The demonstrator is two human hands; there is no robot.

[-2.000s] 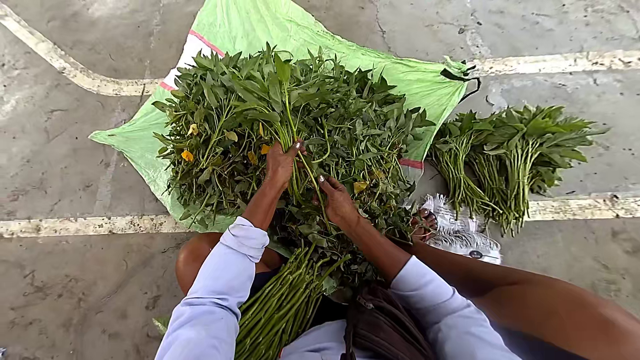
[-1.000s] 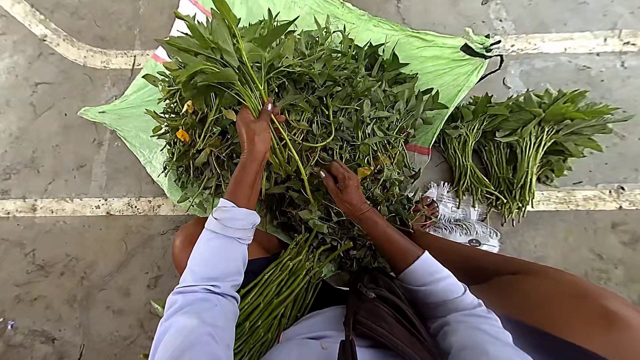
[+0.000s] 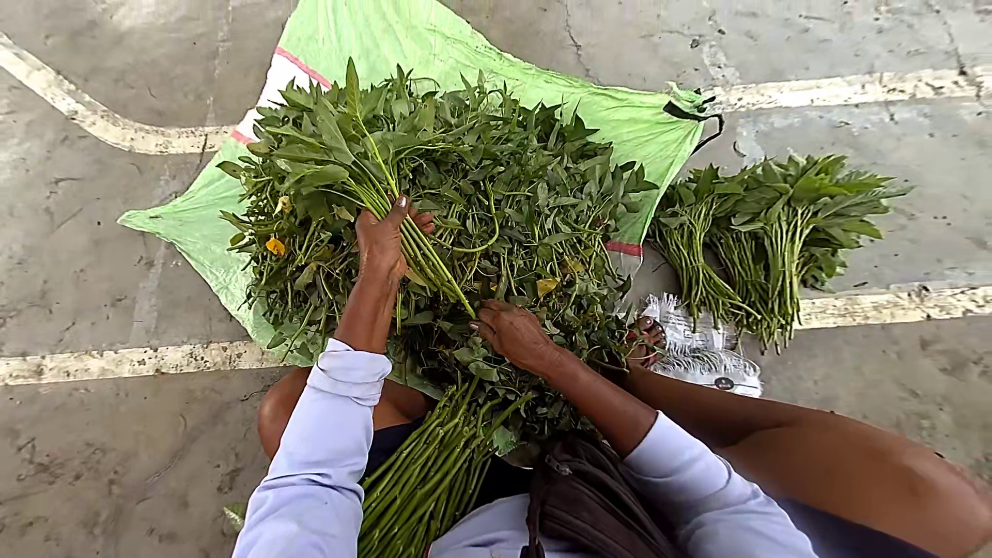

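My left hand [image 3: 390, 236] is closed around a bunch of leafy green stems [image 3: 364, 174], leaves toward the upper left and cut ends toward the lower right. My right hand [image 3: 513, 332] is at the lower ends of those stems, its fingertips bent beside one stem tip; whether they pinch it I cannot tell. Under both hands spreads a large heap of leafy greens [image 3: 542, 186] with a few yellow leaves, on a green woven plastic sack [image 3: 465, 46]. A bundle of thick green stems [image 3: 434, 473] lies between my legs.
Sorted bunches of greens [image 3: 775, 232] lie on the concrete floor [image 3: 891, 372] at the right. White plastic strips [image 3: 697, 349] lie beside my foot [image 3: 645, 341]. A dark bag [image 3: 597, 496] rests at my waist. White painted lines [image 3: 139, 363] cross the floor.
The left hand has moved left with the bunch since the oldest frame. The right hand, deeper in the heap one second ago, is now at the bunch's lower ends.
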